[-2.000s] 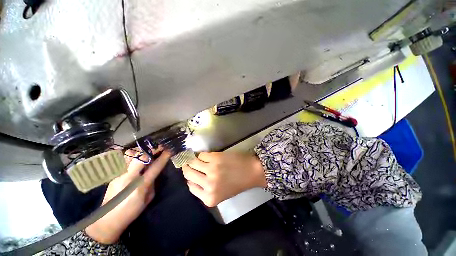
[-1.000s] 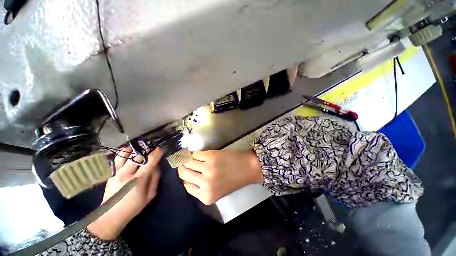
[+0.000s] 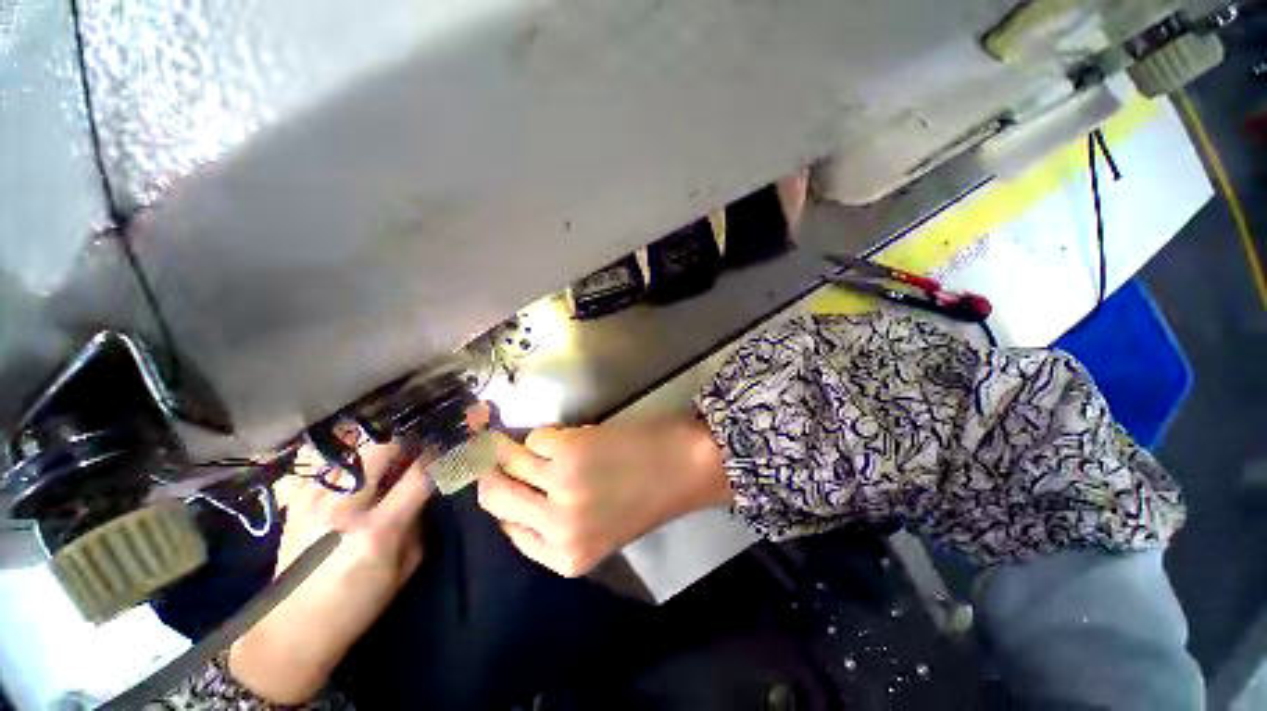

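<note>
Black cloth (image 3: 486,604) lies under and below both hands, in front of the sewing machine's needle area. My left hand (image 3: 348,521) rests on the cloth at its left part, fingers near the presser area (image 3: 417,403), partly covered by a grey curved bar. My right hand (image 3: 591,486) holds the cloth near the lamp spot, its thumb and fingertips bent together beside a ribbed cream knob (image 3: 466,461). The needle and the cloth edge are hidden by metal parts and fingers.
The machine head (image 3: 417,181) fills the top. Three black label stacks (image 3: 681,260) stand under the arm. Red-and-black snips (image 3: 917,289) lie right of them. A ribbed tension dial (image 3: 128,558) is at left, a blue bin (image 3: 1132,364) at right.
The machine head and tension dial appear further left and lower, as the view has shifted. Both hands remain at the cloth by the needle area, with only small finger shifts.
</note>
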